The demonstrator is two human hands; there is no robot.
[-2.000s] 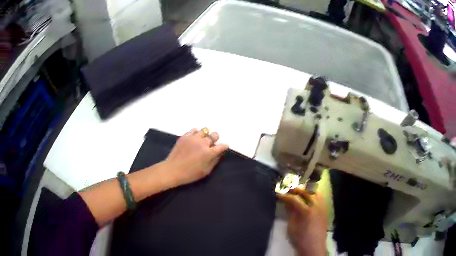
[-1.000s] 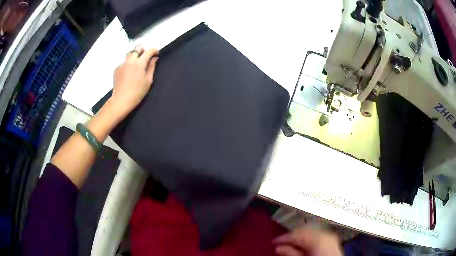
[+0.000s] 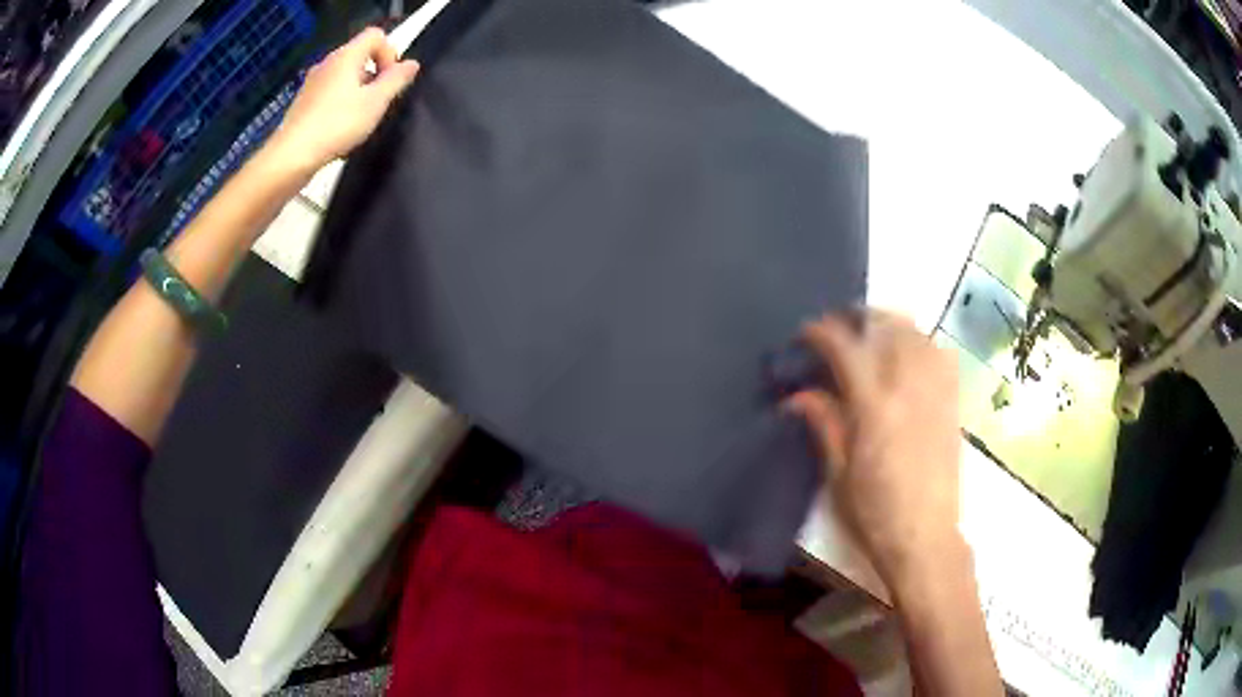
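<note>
A large dark fabric panel point(image 3: 613, 259) lies across the white table and hangs over its front edge. My left hand point(image 3: 341, 102) pinches the panel's upper left edge. My right hand point(image 3: 879, 409), blurred, is at the panel's right edge with thumb and fingers around a bunched bit of cloth. The cream sewing machine head point(image 3: 1137, 245) stands at the right. Its presser foot point(image 3: 1035, 341) and lit needle plate point(image 3: 1042, 422) have no panel under them.
Small black pieces point(image 3: 1165, 504) are heaped under the machine arm. A second dark cloth stack point(image 3: 259, 449) lies lower left, below table level. A blue crate point(image 3: 204, 109) is at the upper left. Thin red snips point(image 3: 1182, 654) lie at the lower right.
The panel has moved away from the needle, toward the left. My right hand has left the needle area, dropped low, then come up to the panel's right edge. My left hand has moved up and left.
</note>
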